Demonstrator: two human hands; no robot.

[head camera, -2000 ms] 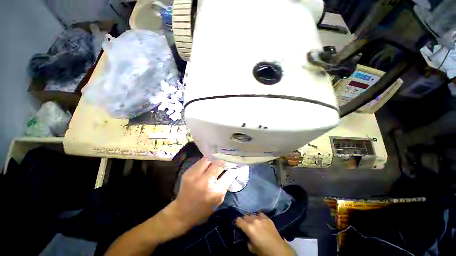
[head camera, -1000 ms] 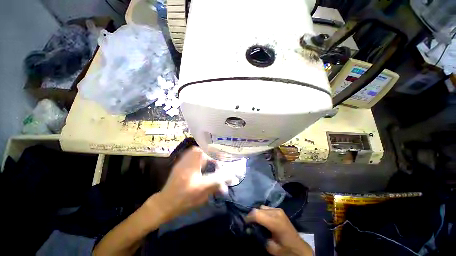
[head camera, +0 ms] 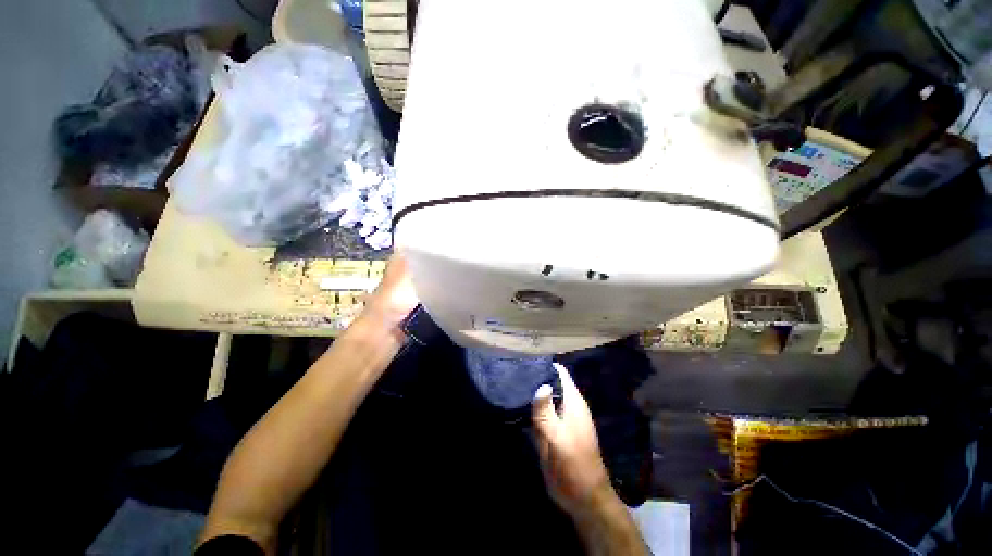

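The dark denim garment (head camera: 457,456) hangs from under the cream sewing machine head (head camera: 587,239) down over my lap. A blue-grey patch of cloth (head camera: 506,377) shows just below the head. My left hand (head camera: 394,299) reaches to the left side of the head, by the garment's dark edge; its fingers are hidden behind the head. My right hand (head camera: 563,429) holds the garment below the head, thumb and finger at the cloth's edge. The needle area is hidden under the head.
A crumpled clear plastic bag (head camera: 285,141) and loose white labels (head camera: 368,204) lie on the table (head camera: 196,285) at left. The ribbed handwheel (head camera: 387,54) is behind them. A control panel (head camera: 810,172) and dark bent arm (head camera: 870,179) are at right. A yellow-orange edged stand (head camera: 751,434) is lower right.
My left hand has moved up and left from below the head to its side. My right hand has moved up toward the head. The garment has shifted, and the pale cloth and bright glow no longer show.
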